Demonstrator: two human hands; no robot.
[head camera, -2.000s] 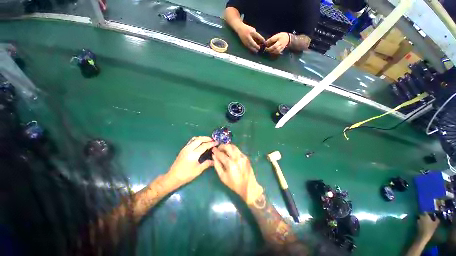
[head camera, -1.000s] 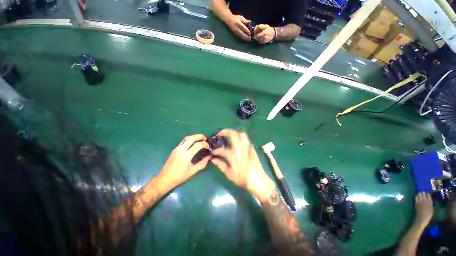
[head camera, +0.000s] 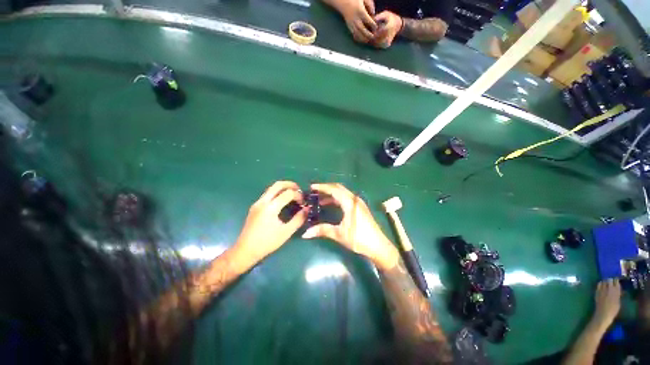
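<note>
My left hand (head camera: 267, 221) and my right hand (head camera: 349, 221) meet near the middle of the view. Between them they hold a small black round unit (head camera: 311, 205) by its two sides, a little above the green surface (head camera: 235, 142). My fingers cover much of the unit, and its details are too small to tell. A mallet (head camera: 406, 246) with a cream head and a pale and black handle lies just right of my right hand. A pile of black units (head camera: 485, 281) lies right of the mallet.
Two black round units (head camera: 392, 150) (head camera: 455, 150) sit beyond my hands by the slanting white strip (head camera: 485, 78). A wired unit (head camera: 165, 84) is at upper left. A pale rail (head camera: 342, 60), tape roll (head camera: 302, 32), another person's hands (head camera: 374, 27), yellow cord (head camera: 556, 142) and blue bin (head camera: 614, 248) surround the work.
The unit's blue-silver face, seen two seconds ago, has turned out of sight. My right hand has spread around the unit's right side. The black units beyond have shifted right in the view.
</note>
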